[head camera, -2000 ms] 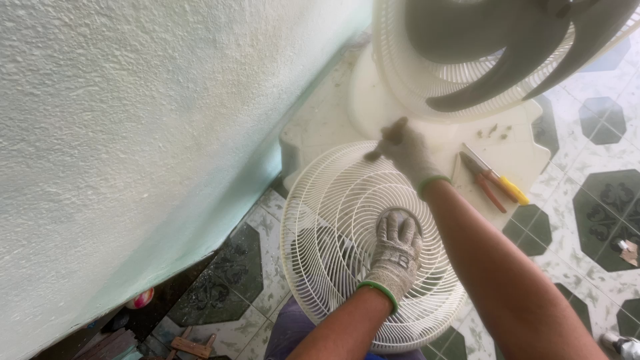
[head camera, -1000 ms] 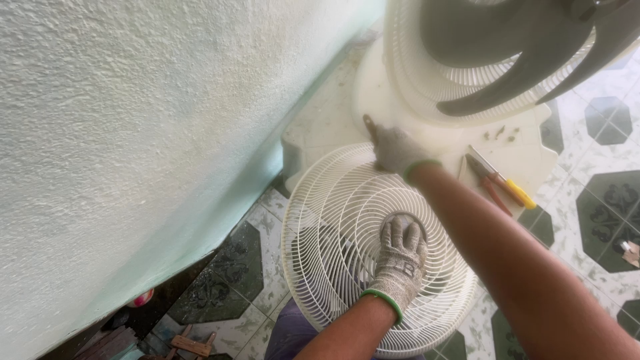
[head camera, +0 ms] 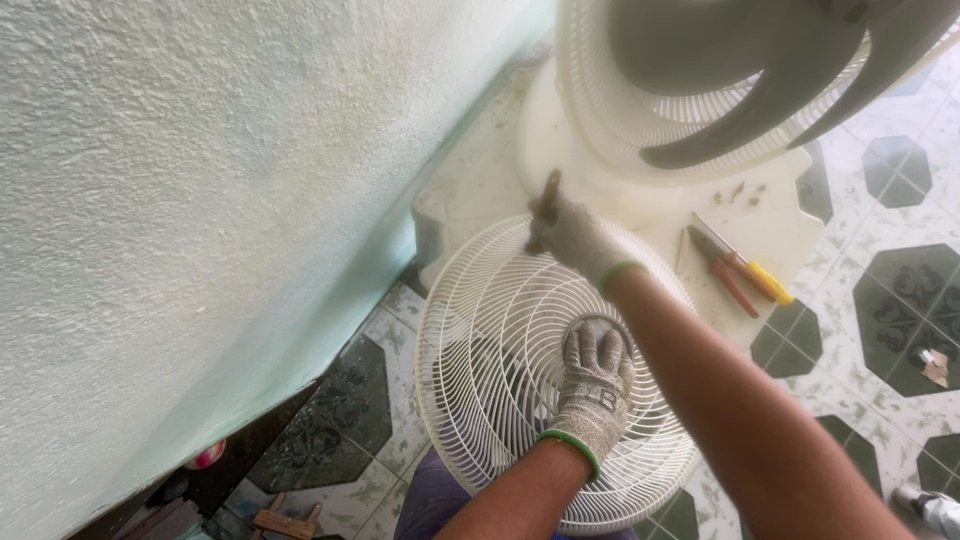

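Observation:
A round white fan grille [head camera: 487,337] lies across my lap, its upper edge over a pale table. My left hand [head camera: 596,390], in a grey knit glove with a green cuff, presses flat by its fingers on the grille's center disc. At the grille's upper rim, my right hand [head camera: 574,232], gloved alike and blurred, holds a brush-like tool [head camera: 553,184]; its exact kind is unclear. Above stands the fan with dark blades [head camera: 750,105] and its rear grille [head camera: 592,127]. Pliers with red handles [head camera: 724,266] and a screwdriver with a yellow handle [head camera: 771,283] lie on the table.
The pale table [head camera: 780,217] has a scalloped edge and bears several small parts [head camera: 739,193]. A textured wall [head camera: 225,187] rises at the left. Patterned tiles cover the floor [head camera: 832,360]. A small wooden piece [head camera: 285,523] lies at the lower left.
My right hand has moved left along the grille's upper rim, and then slightly back to the right. My left hand stays on the center disc.

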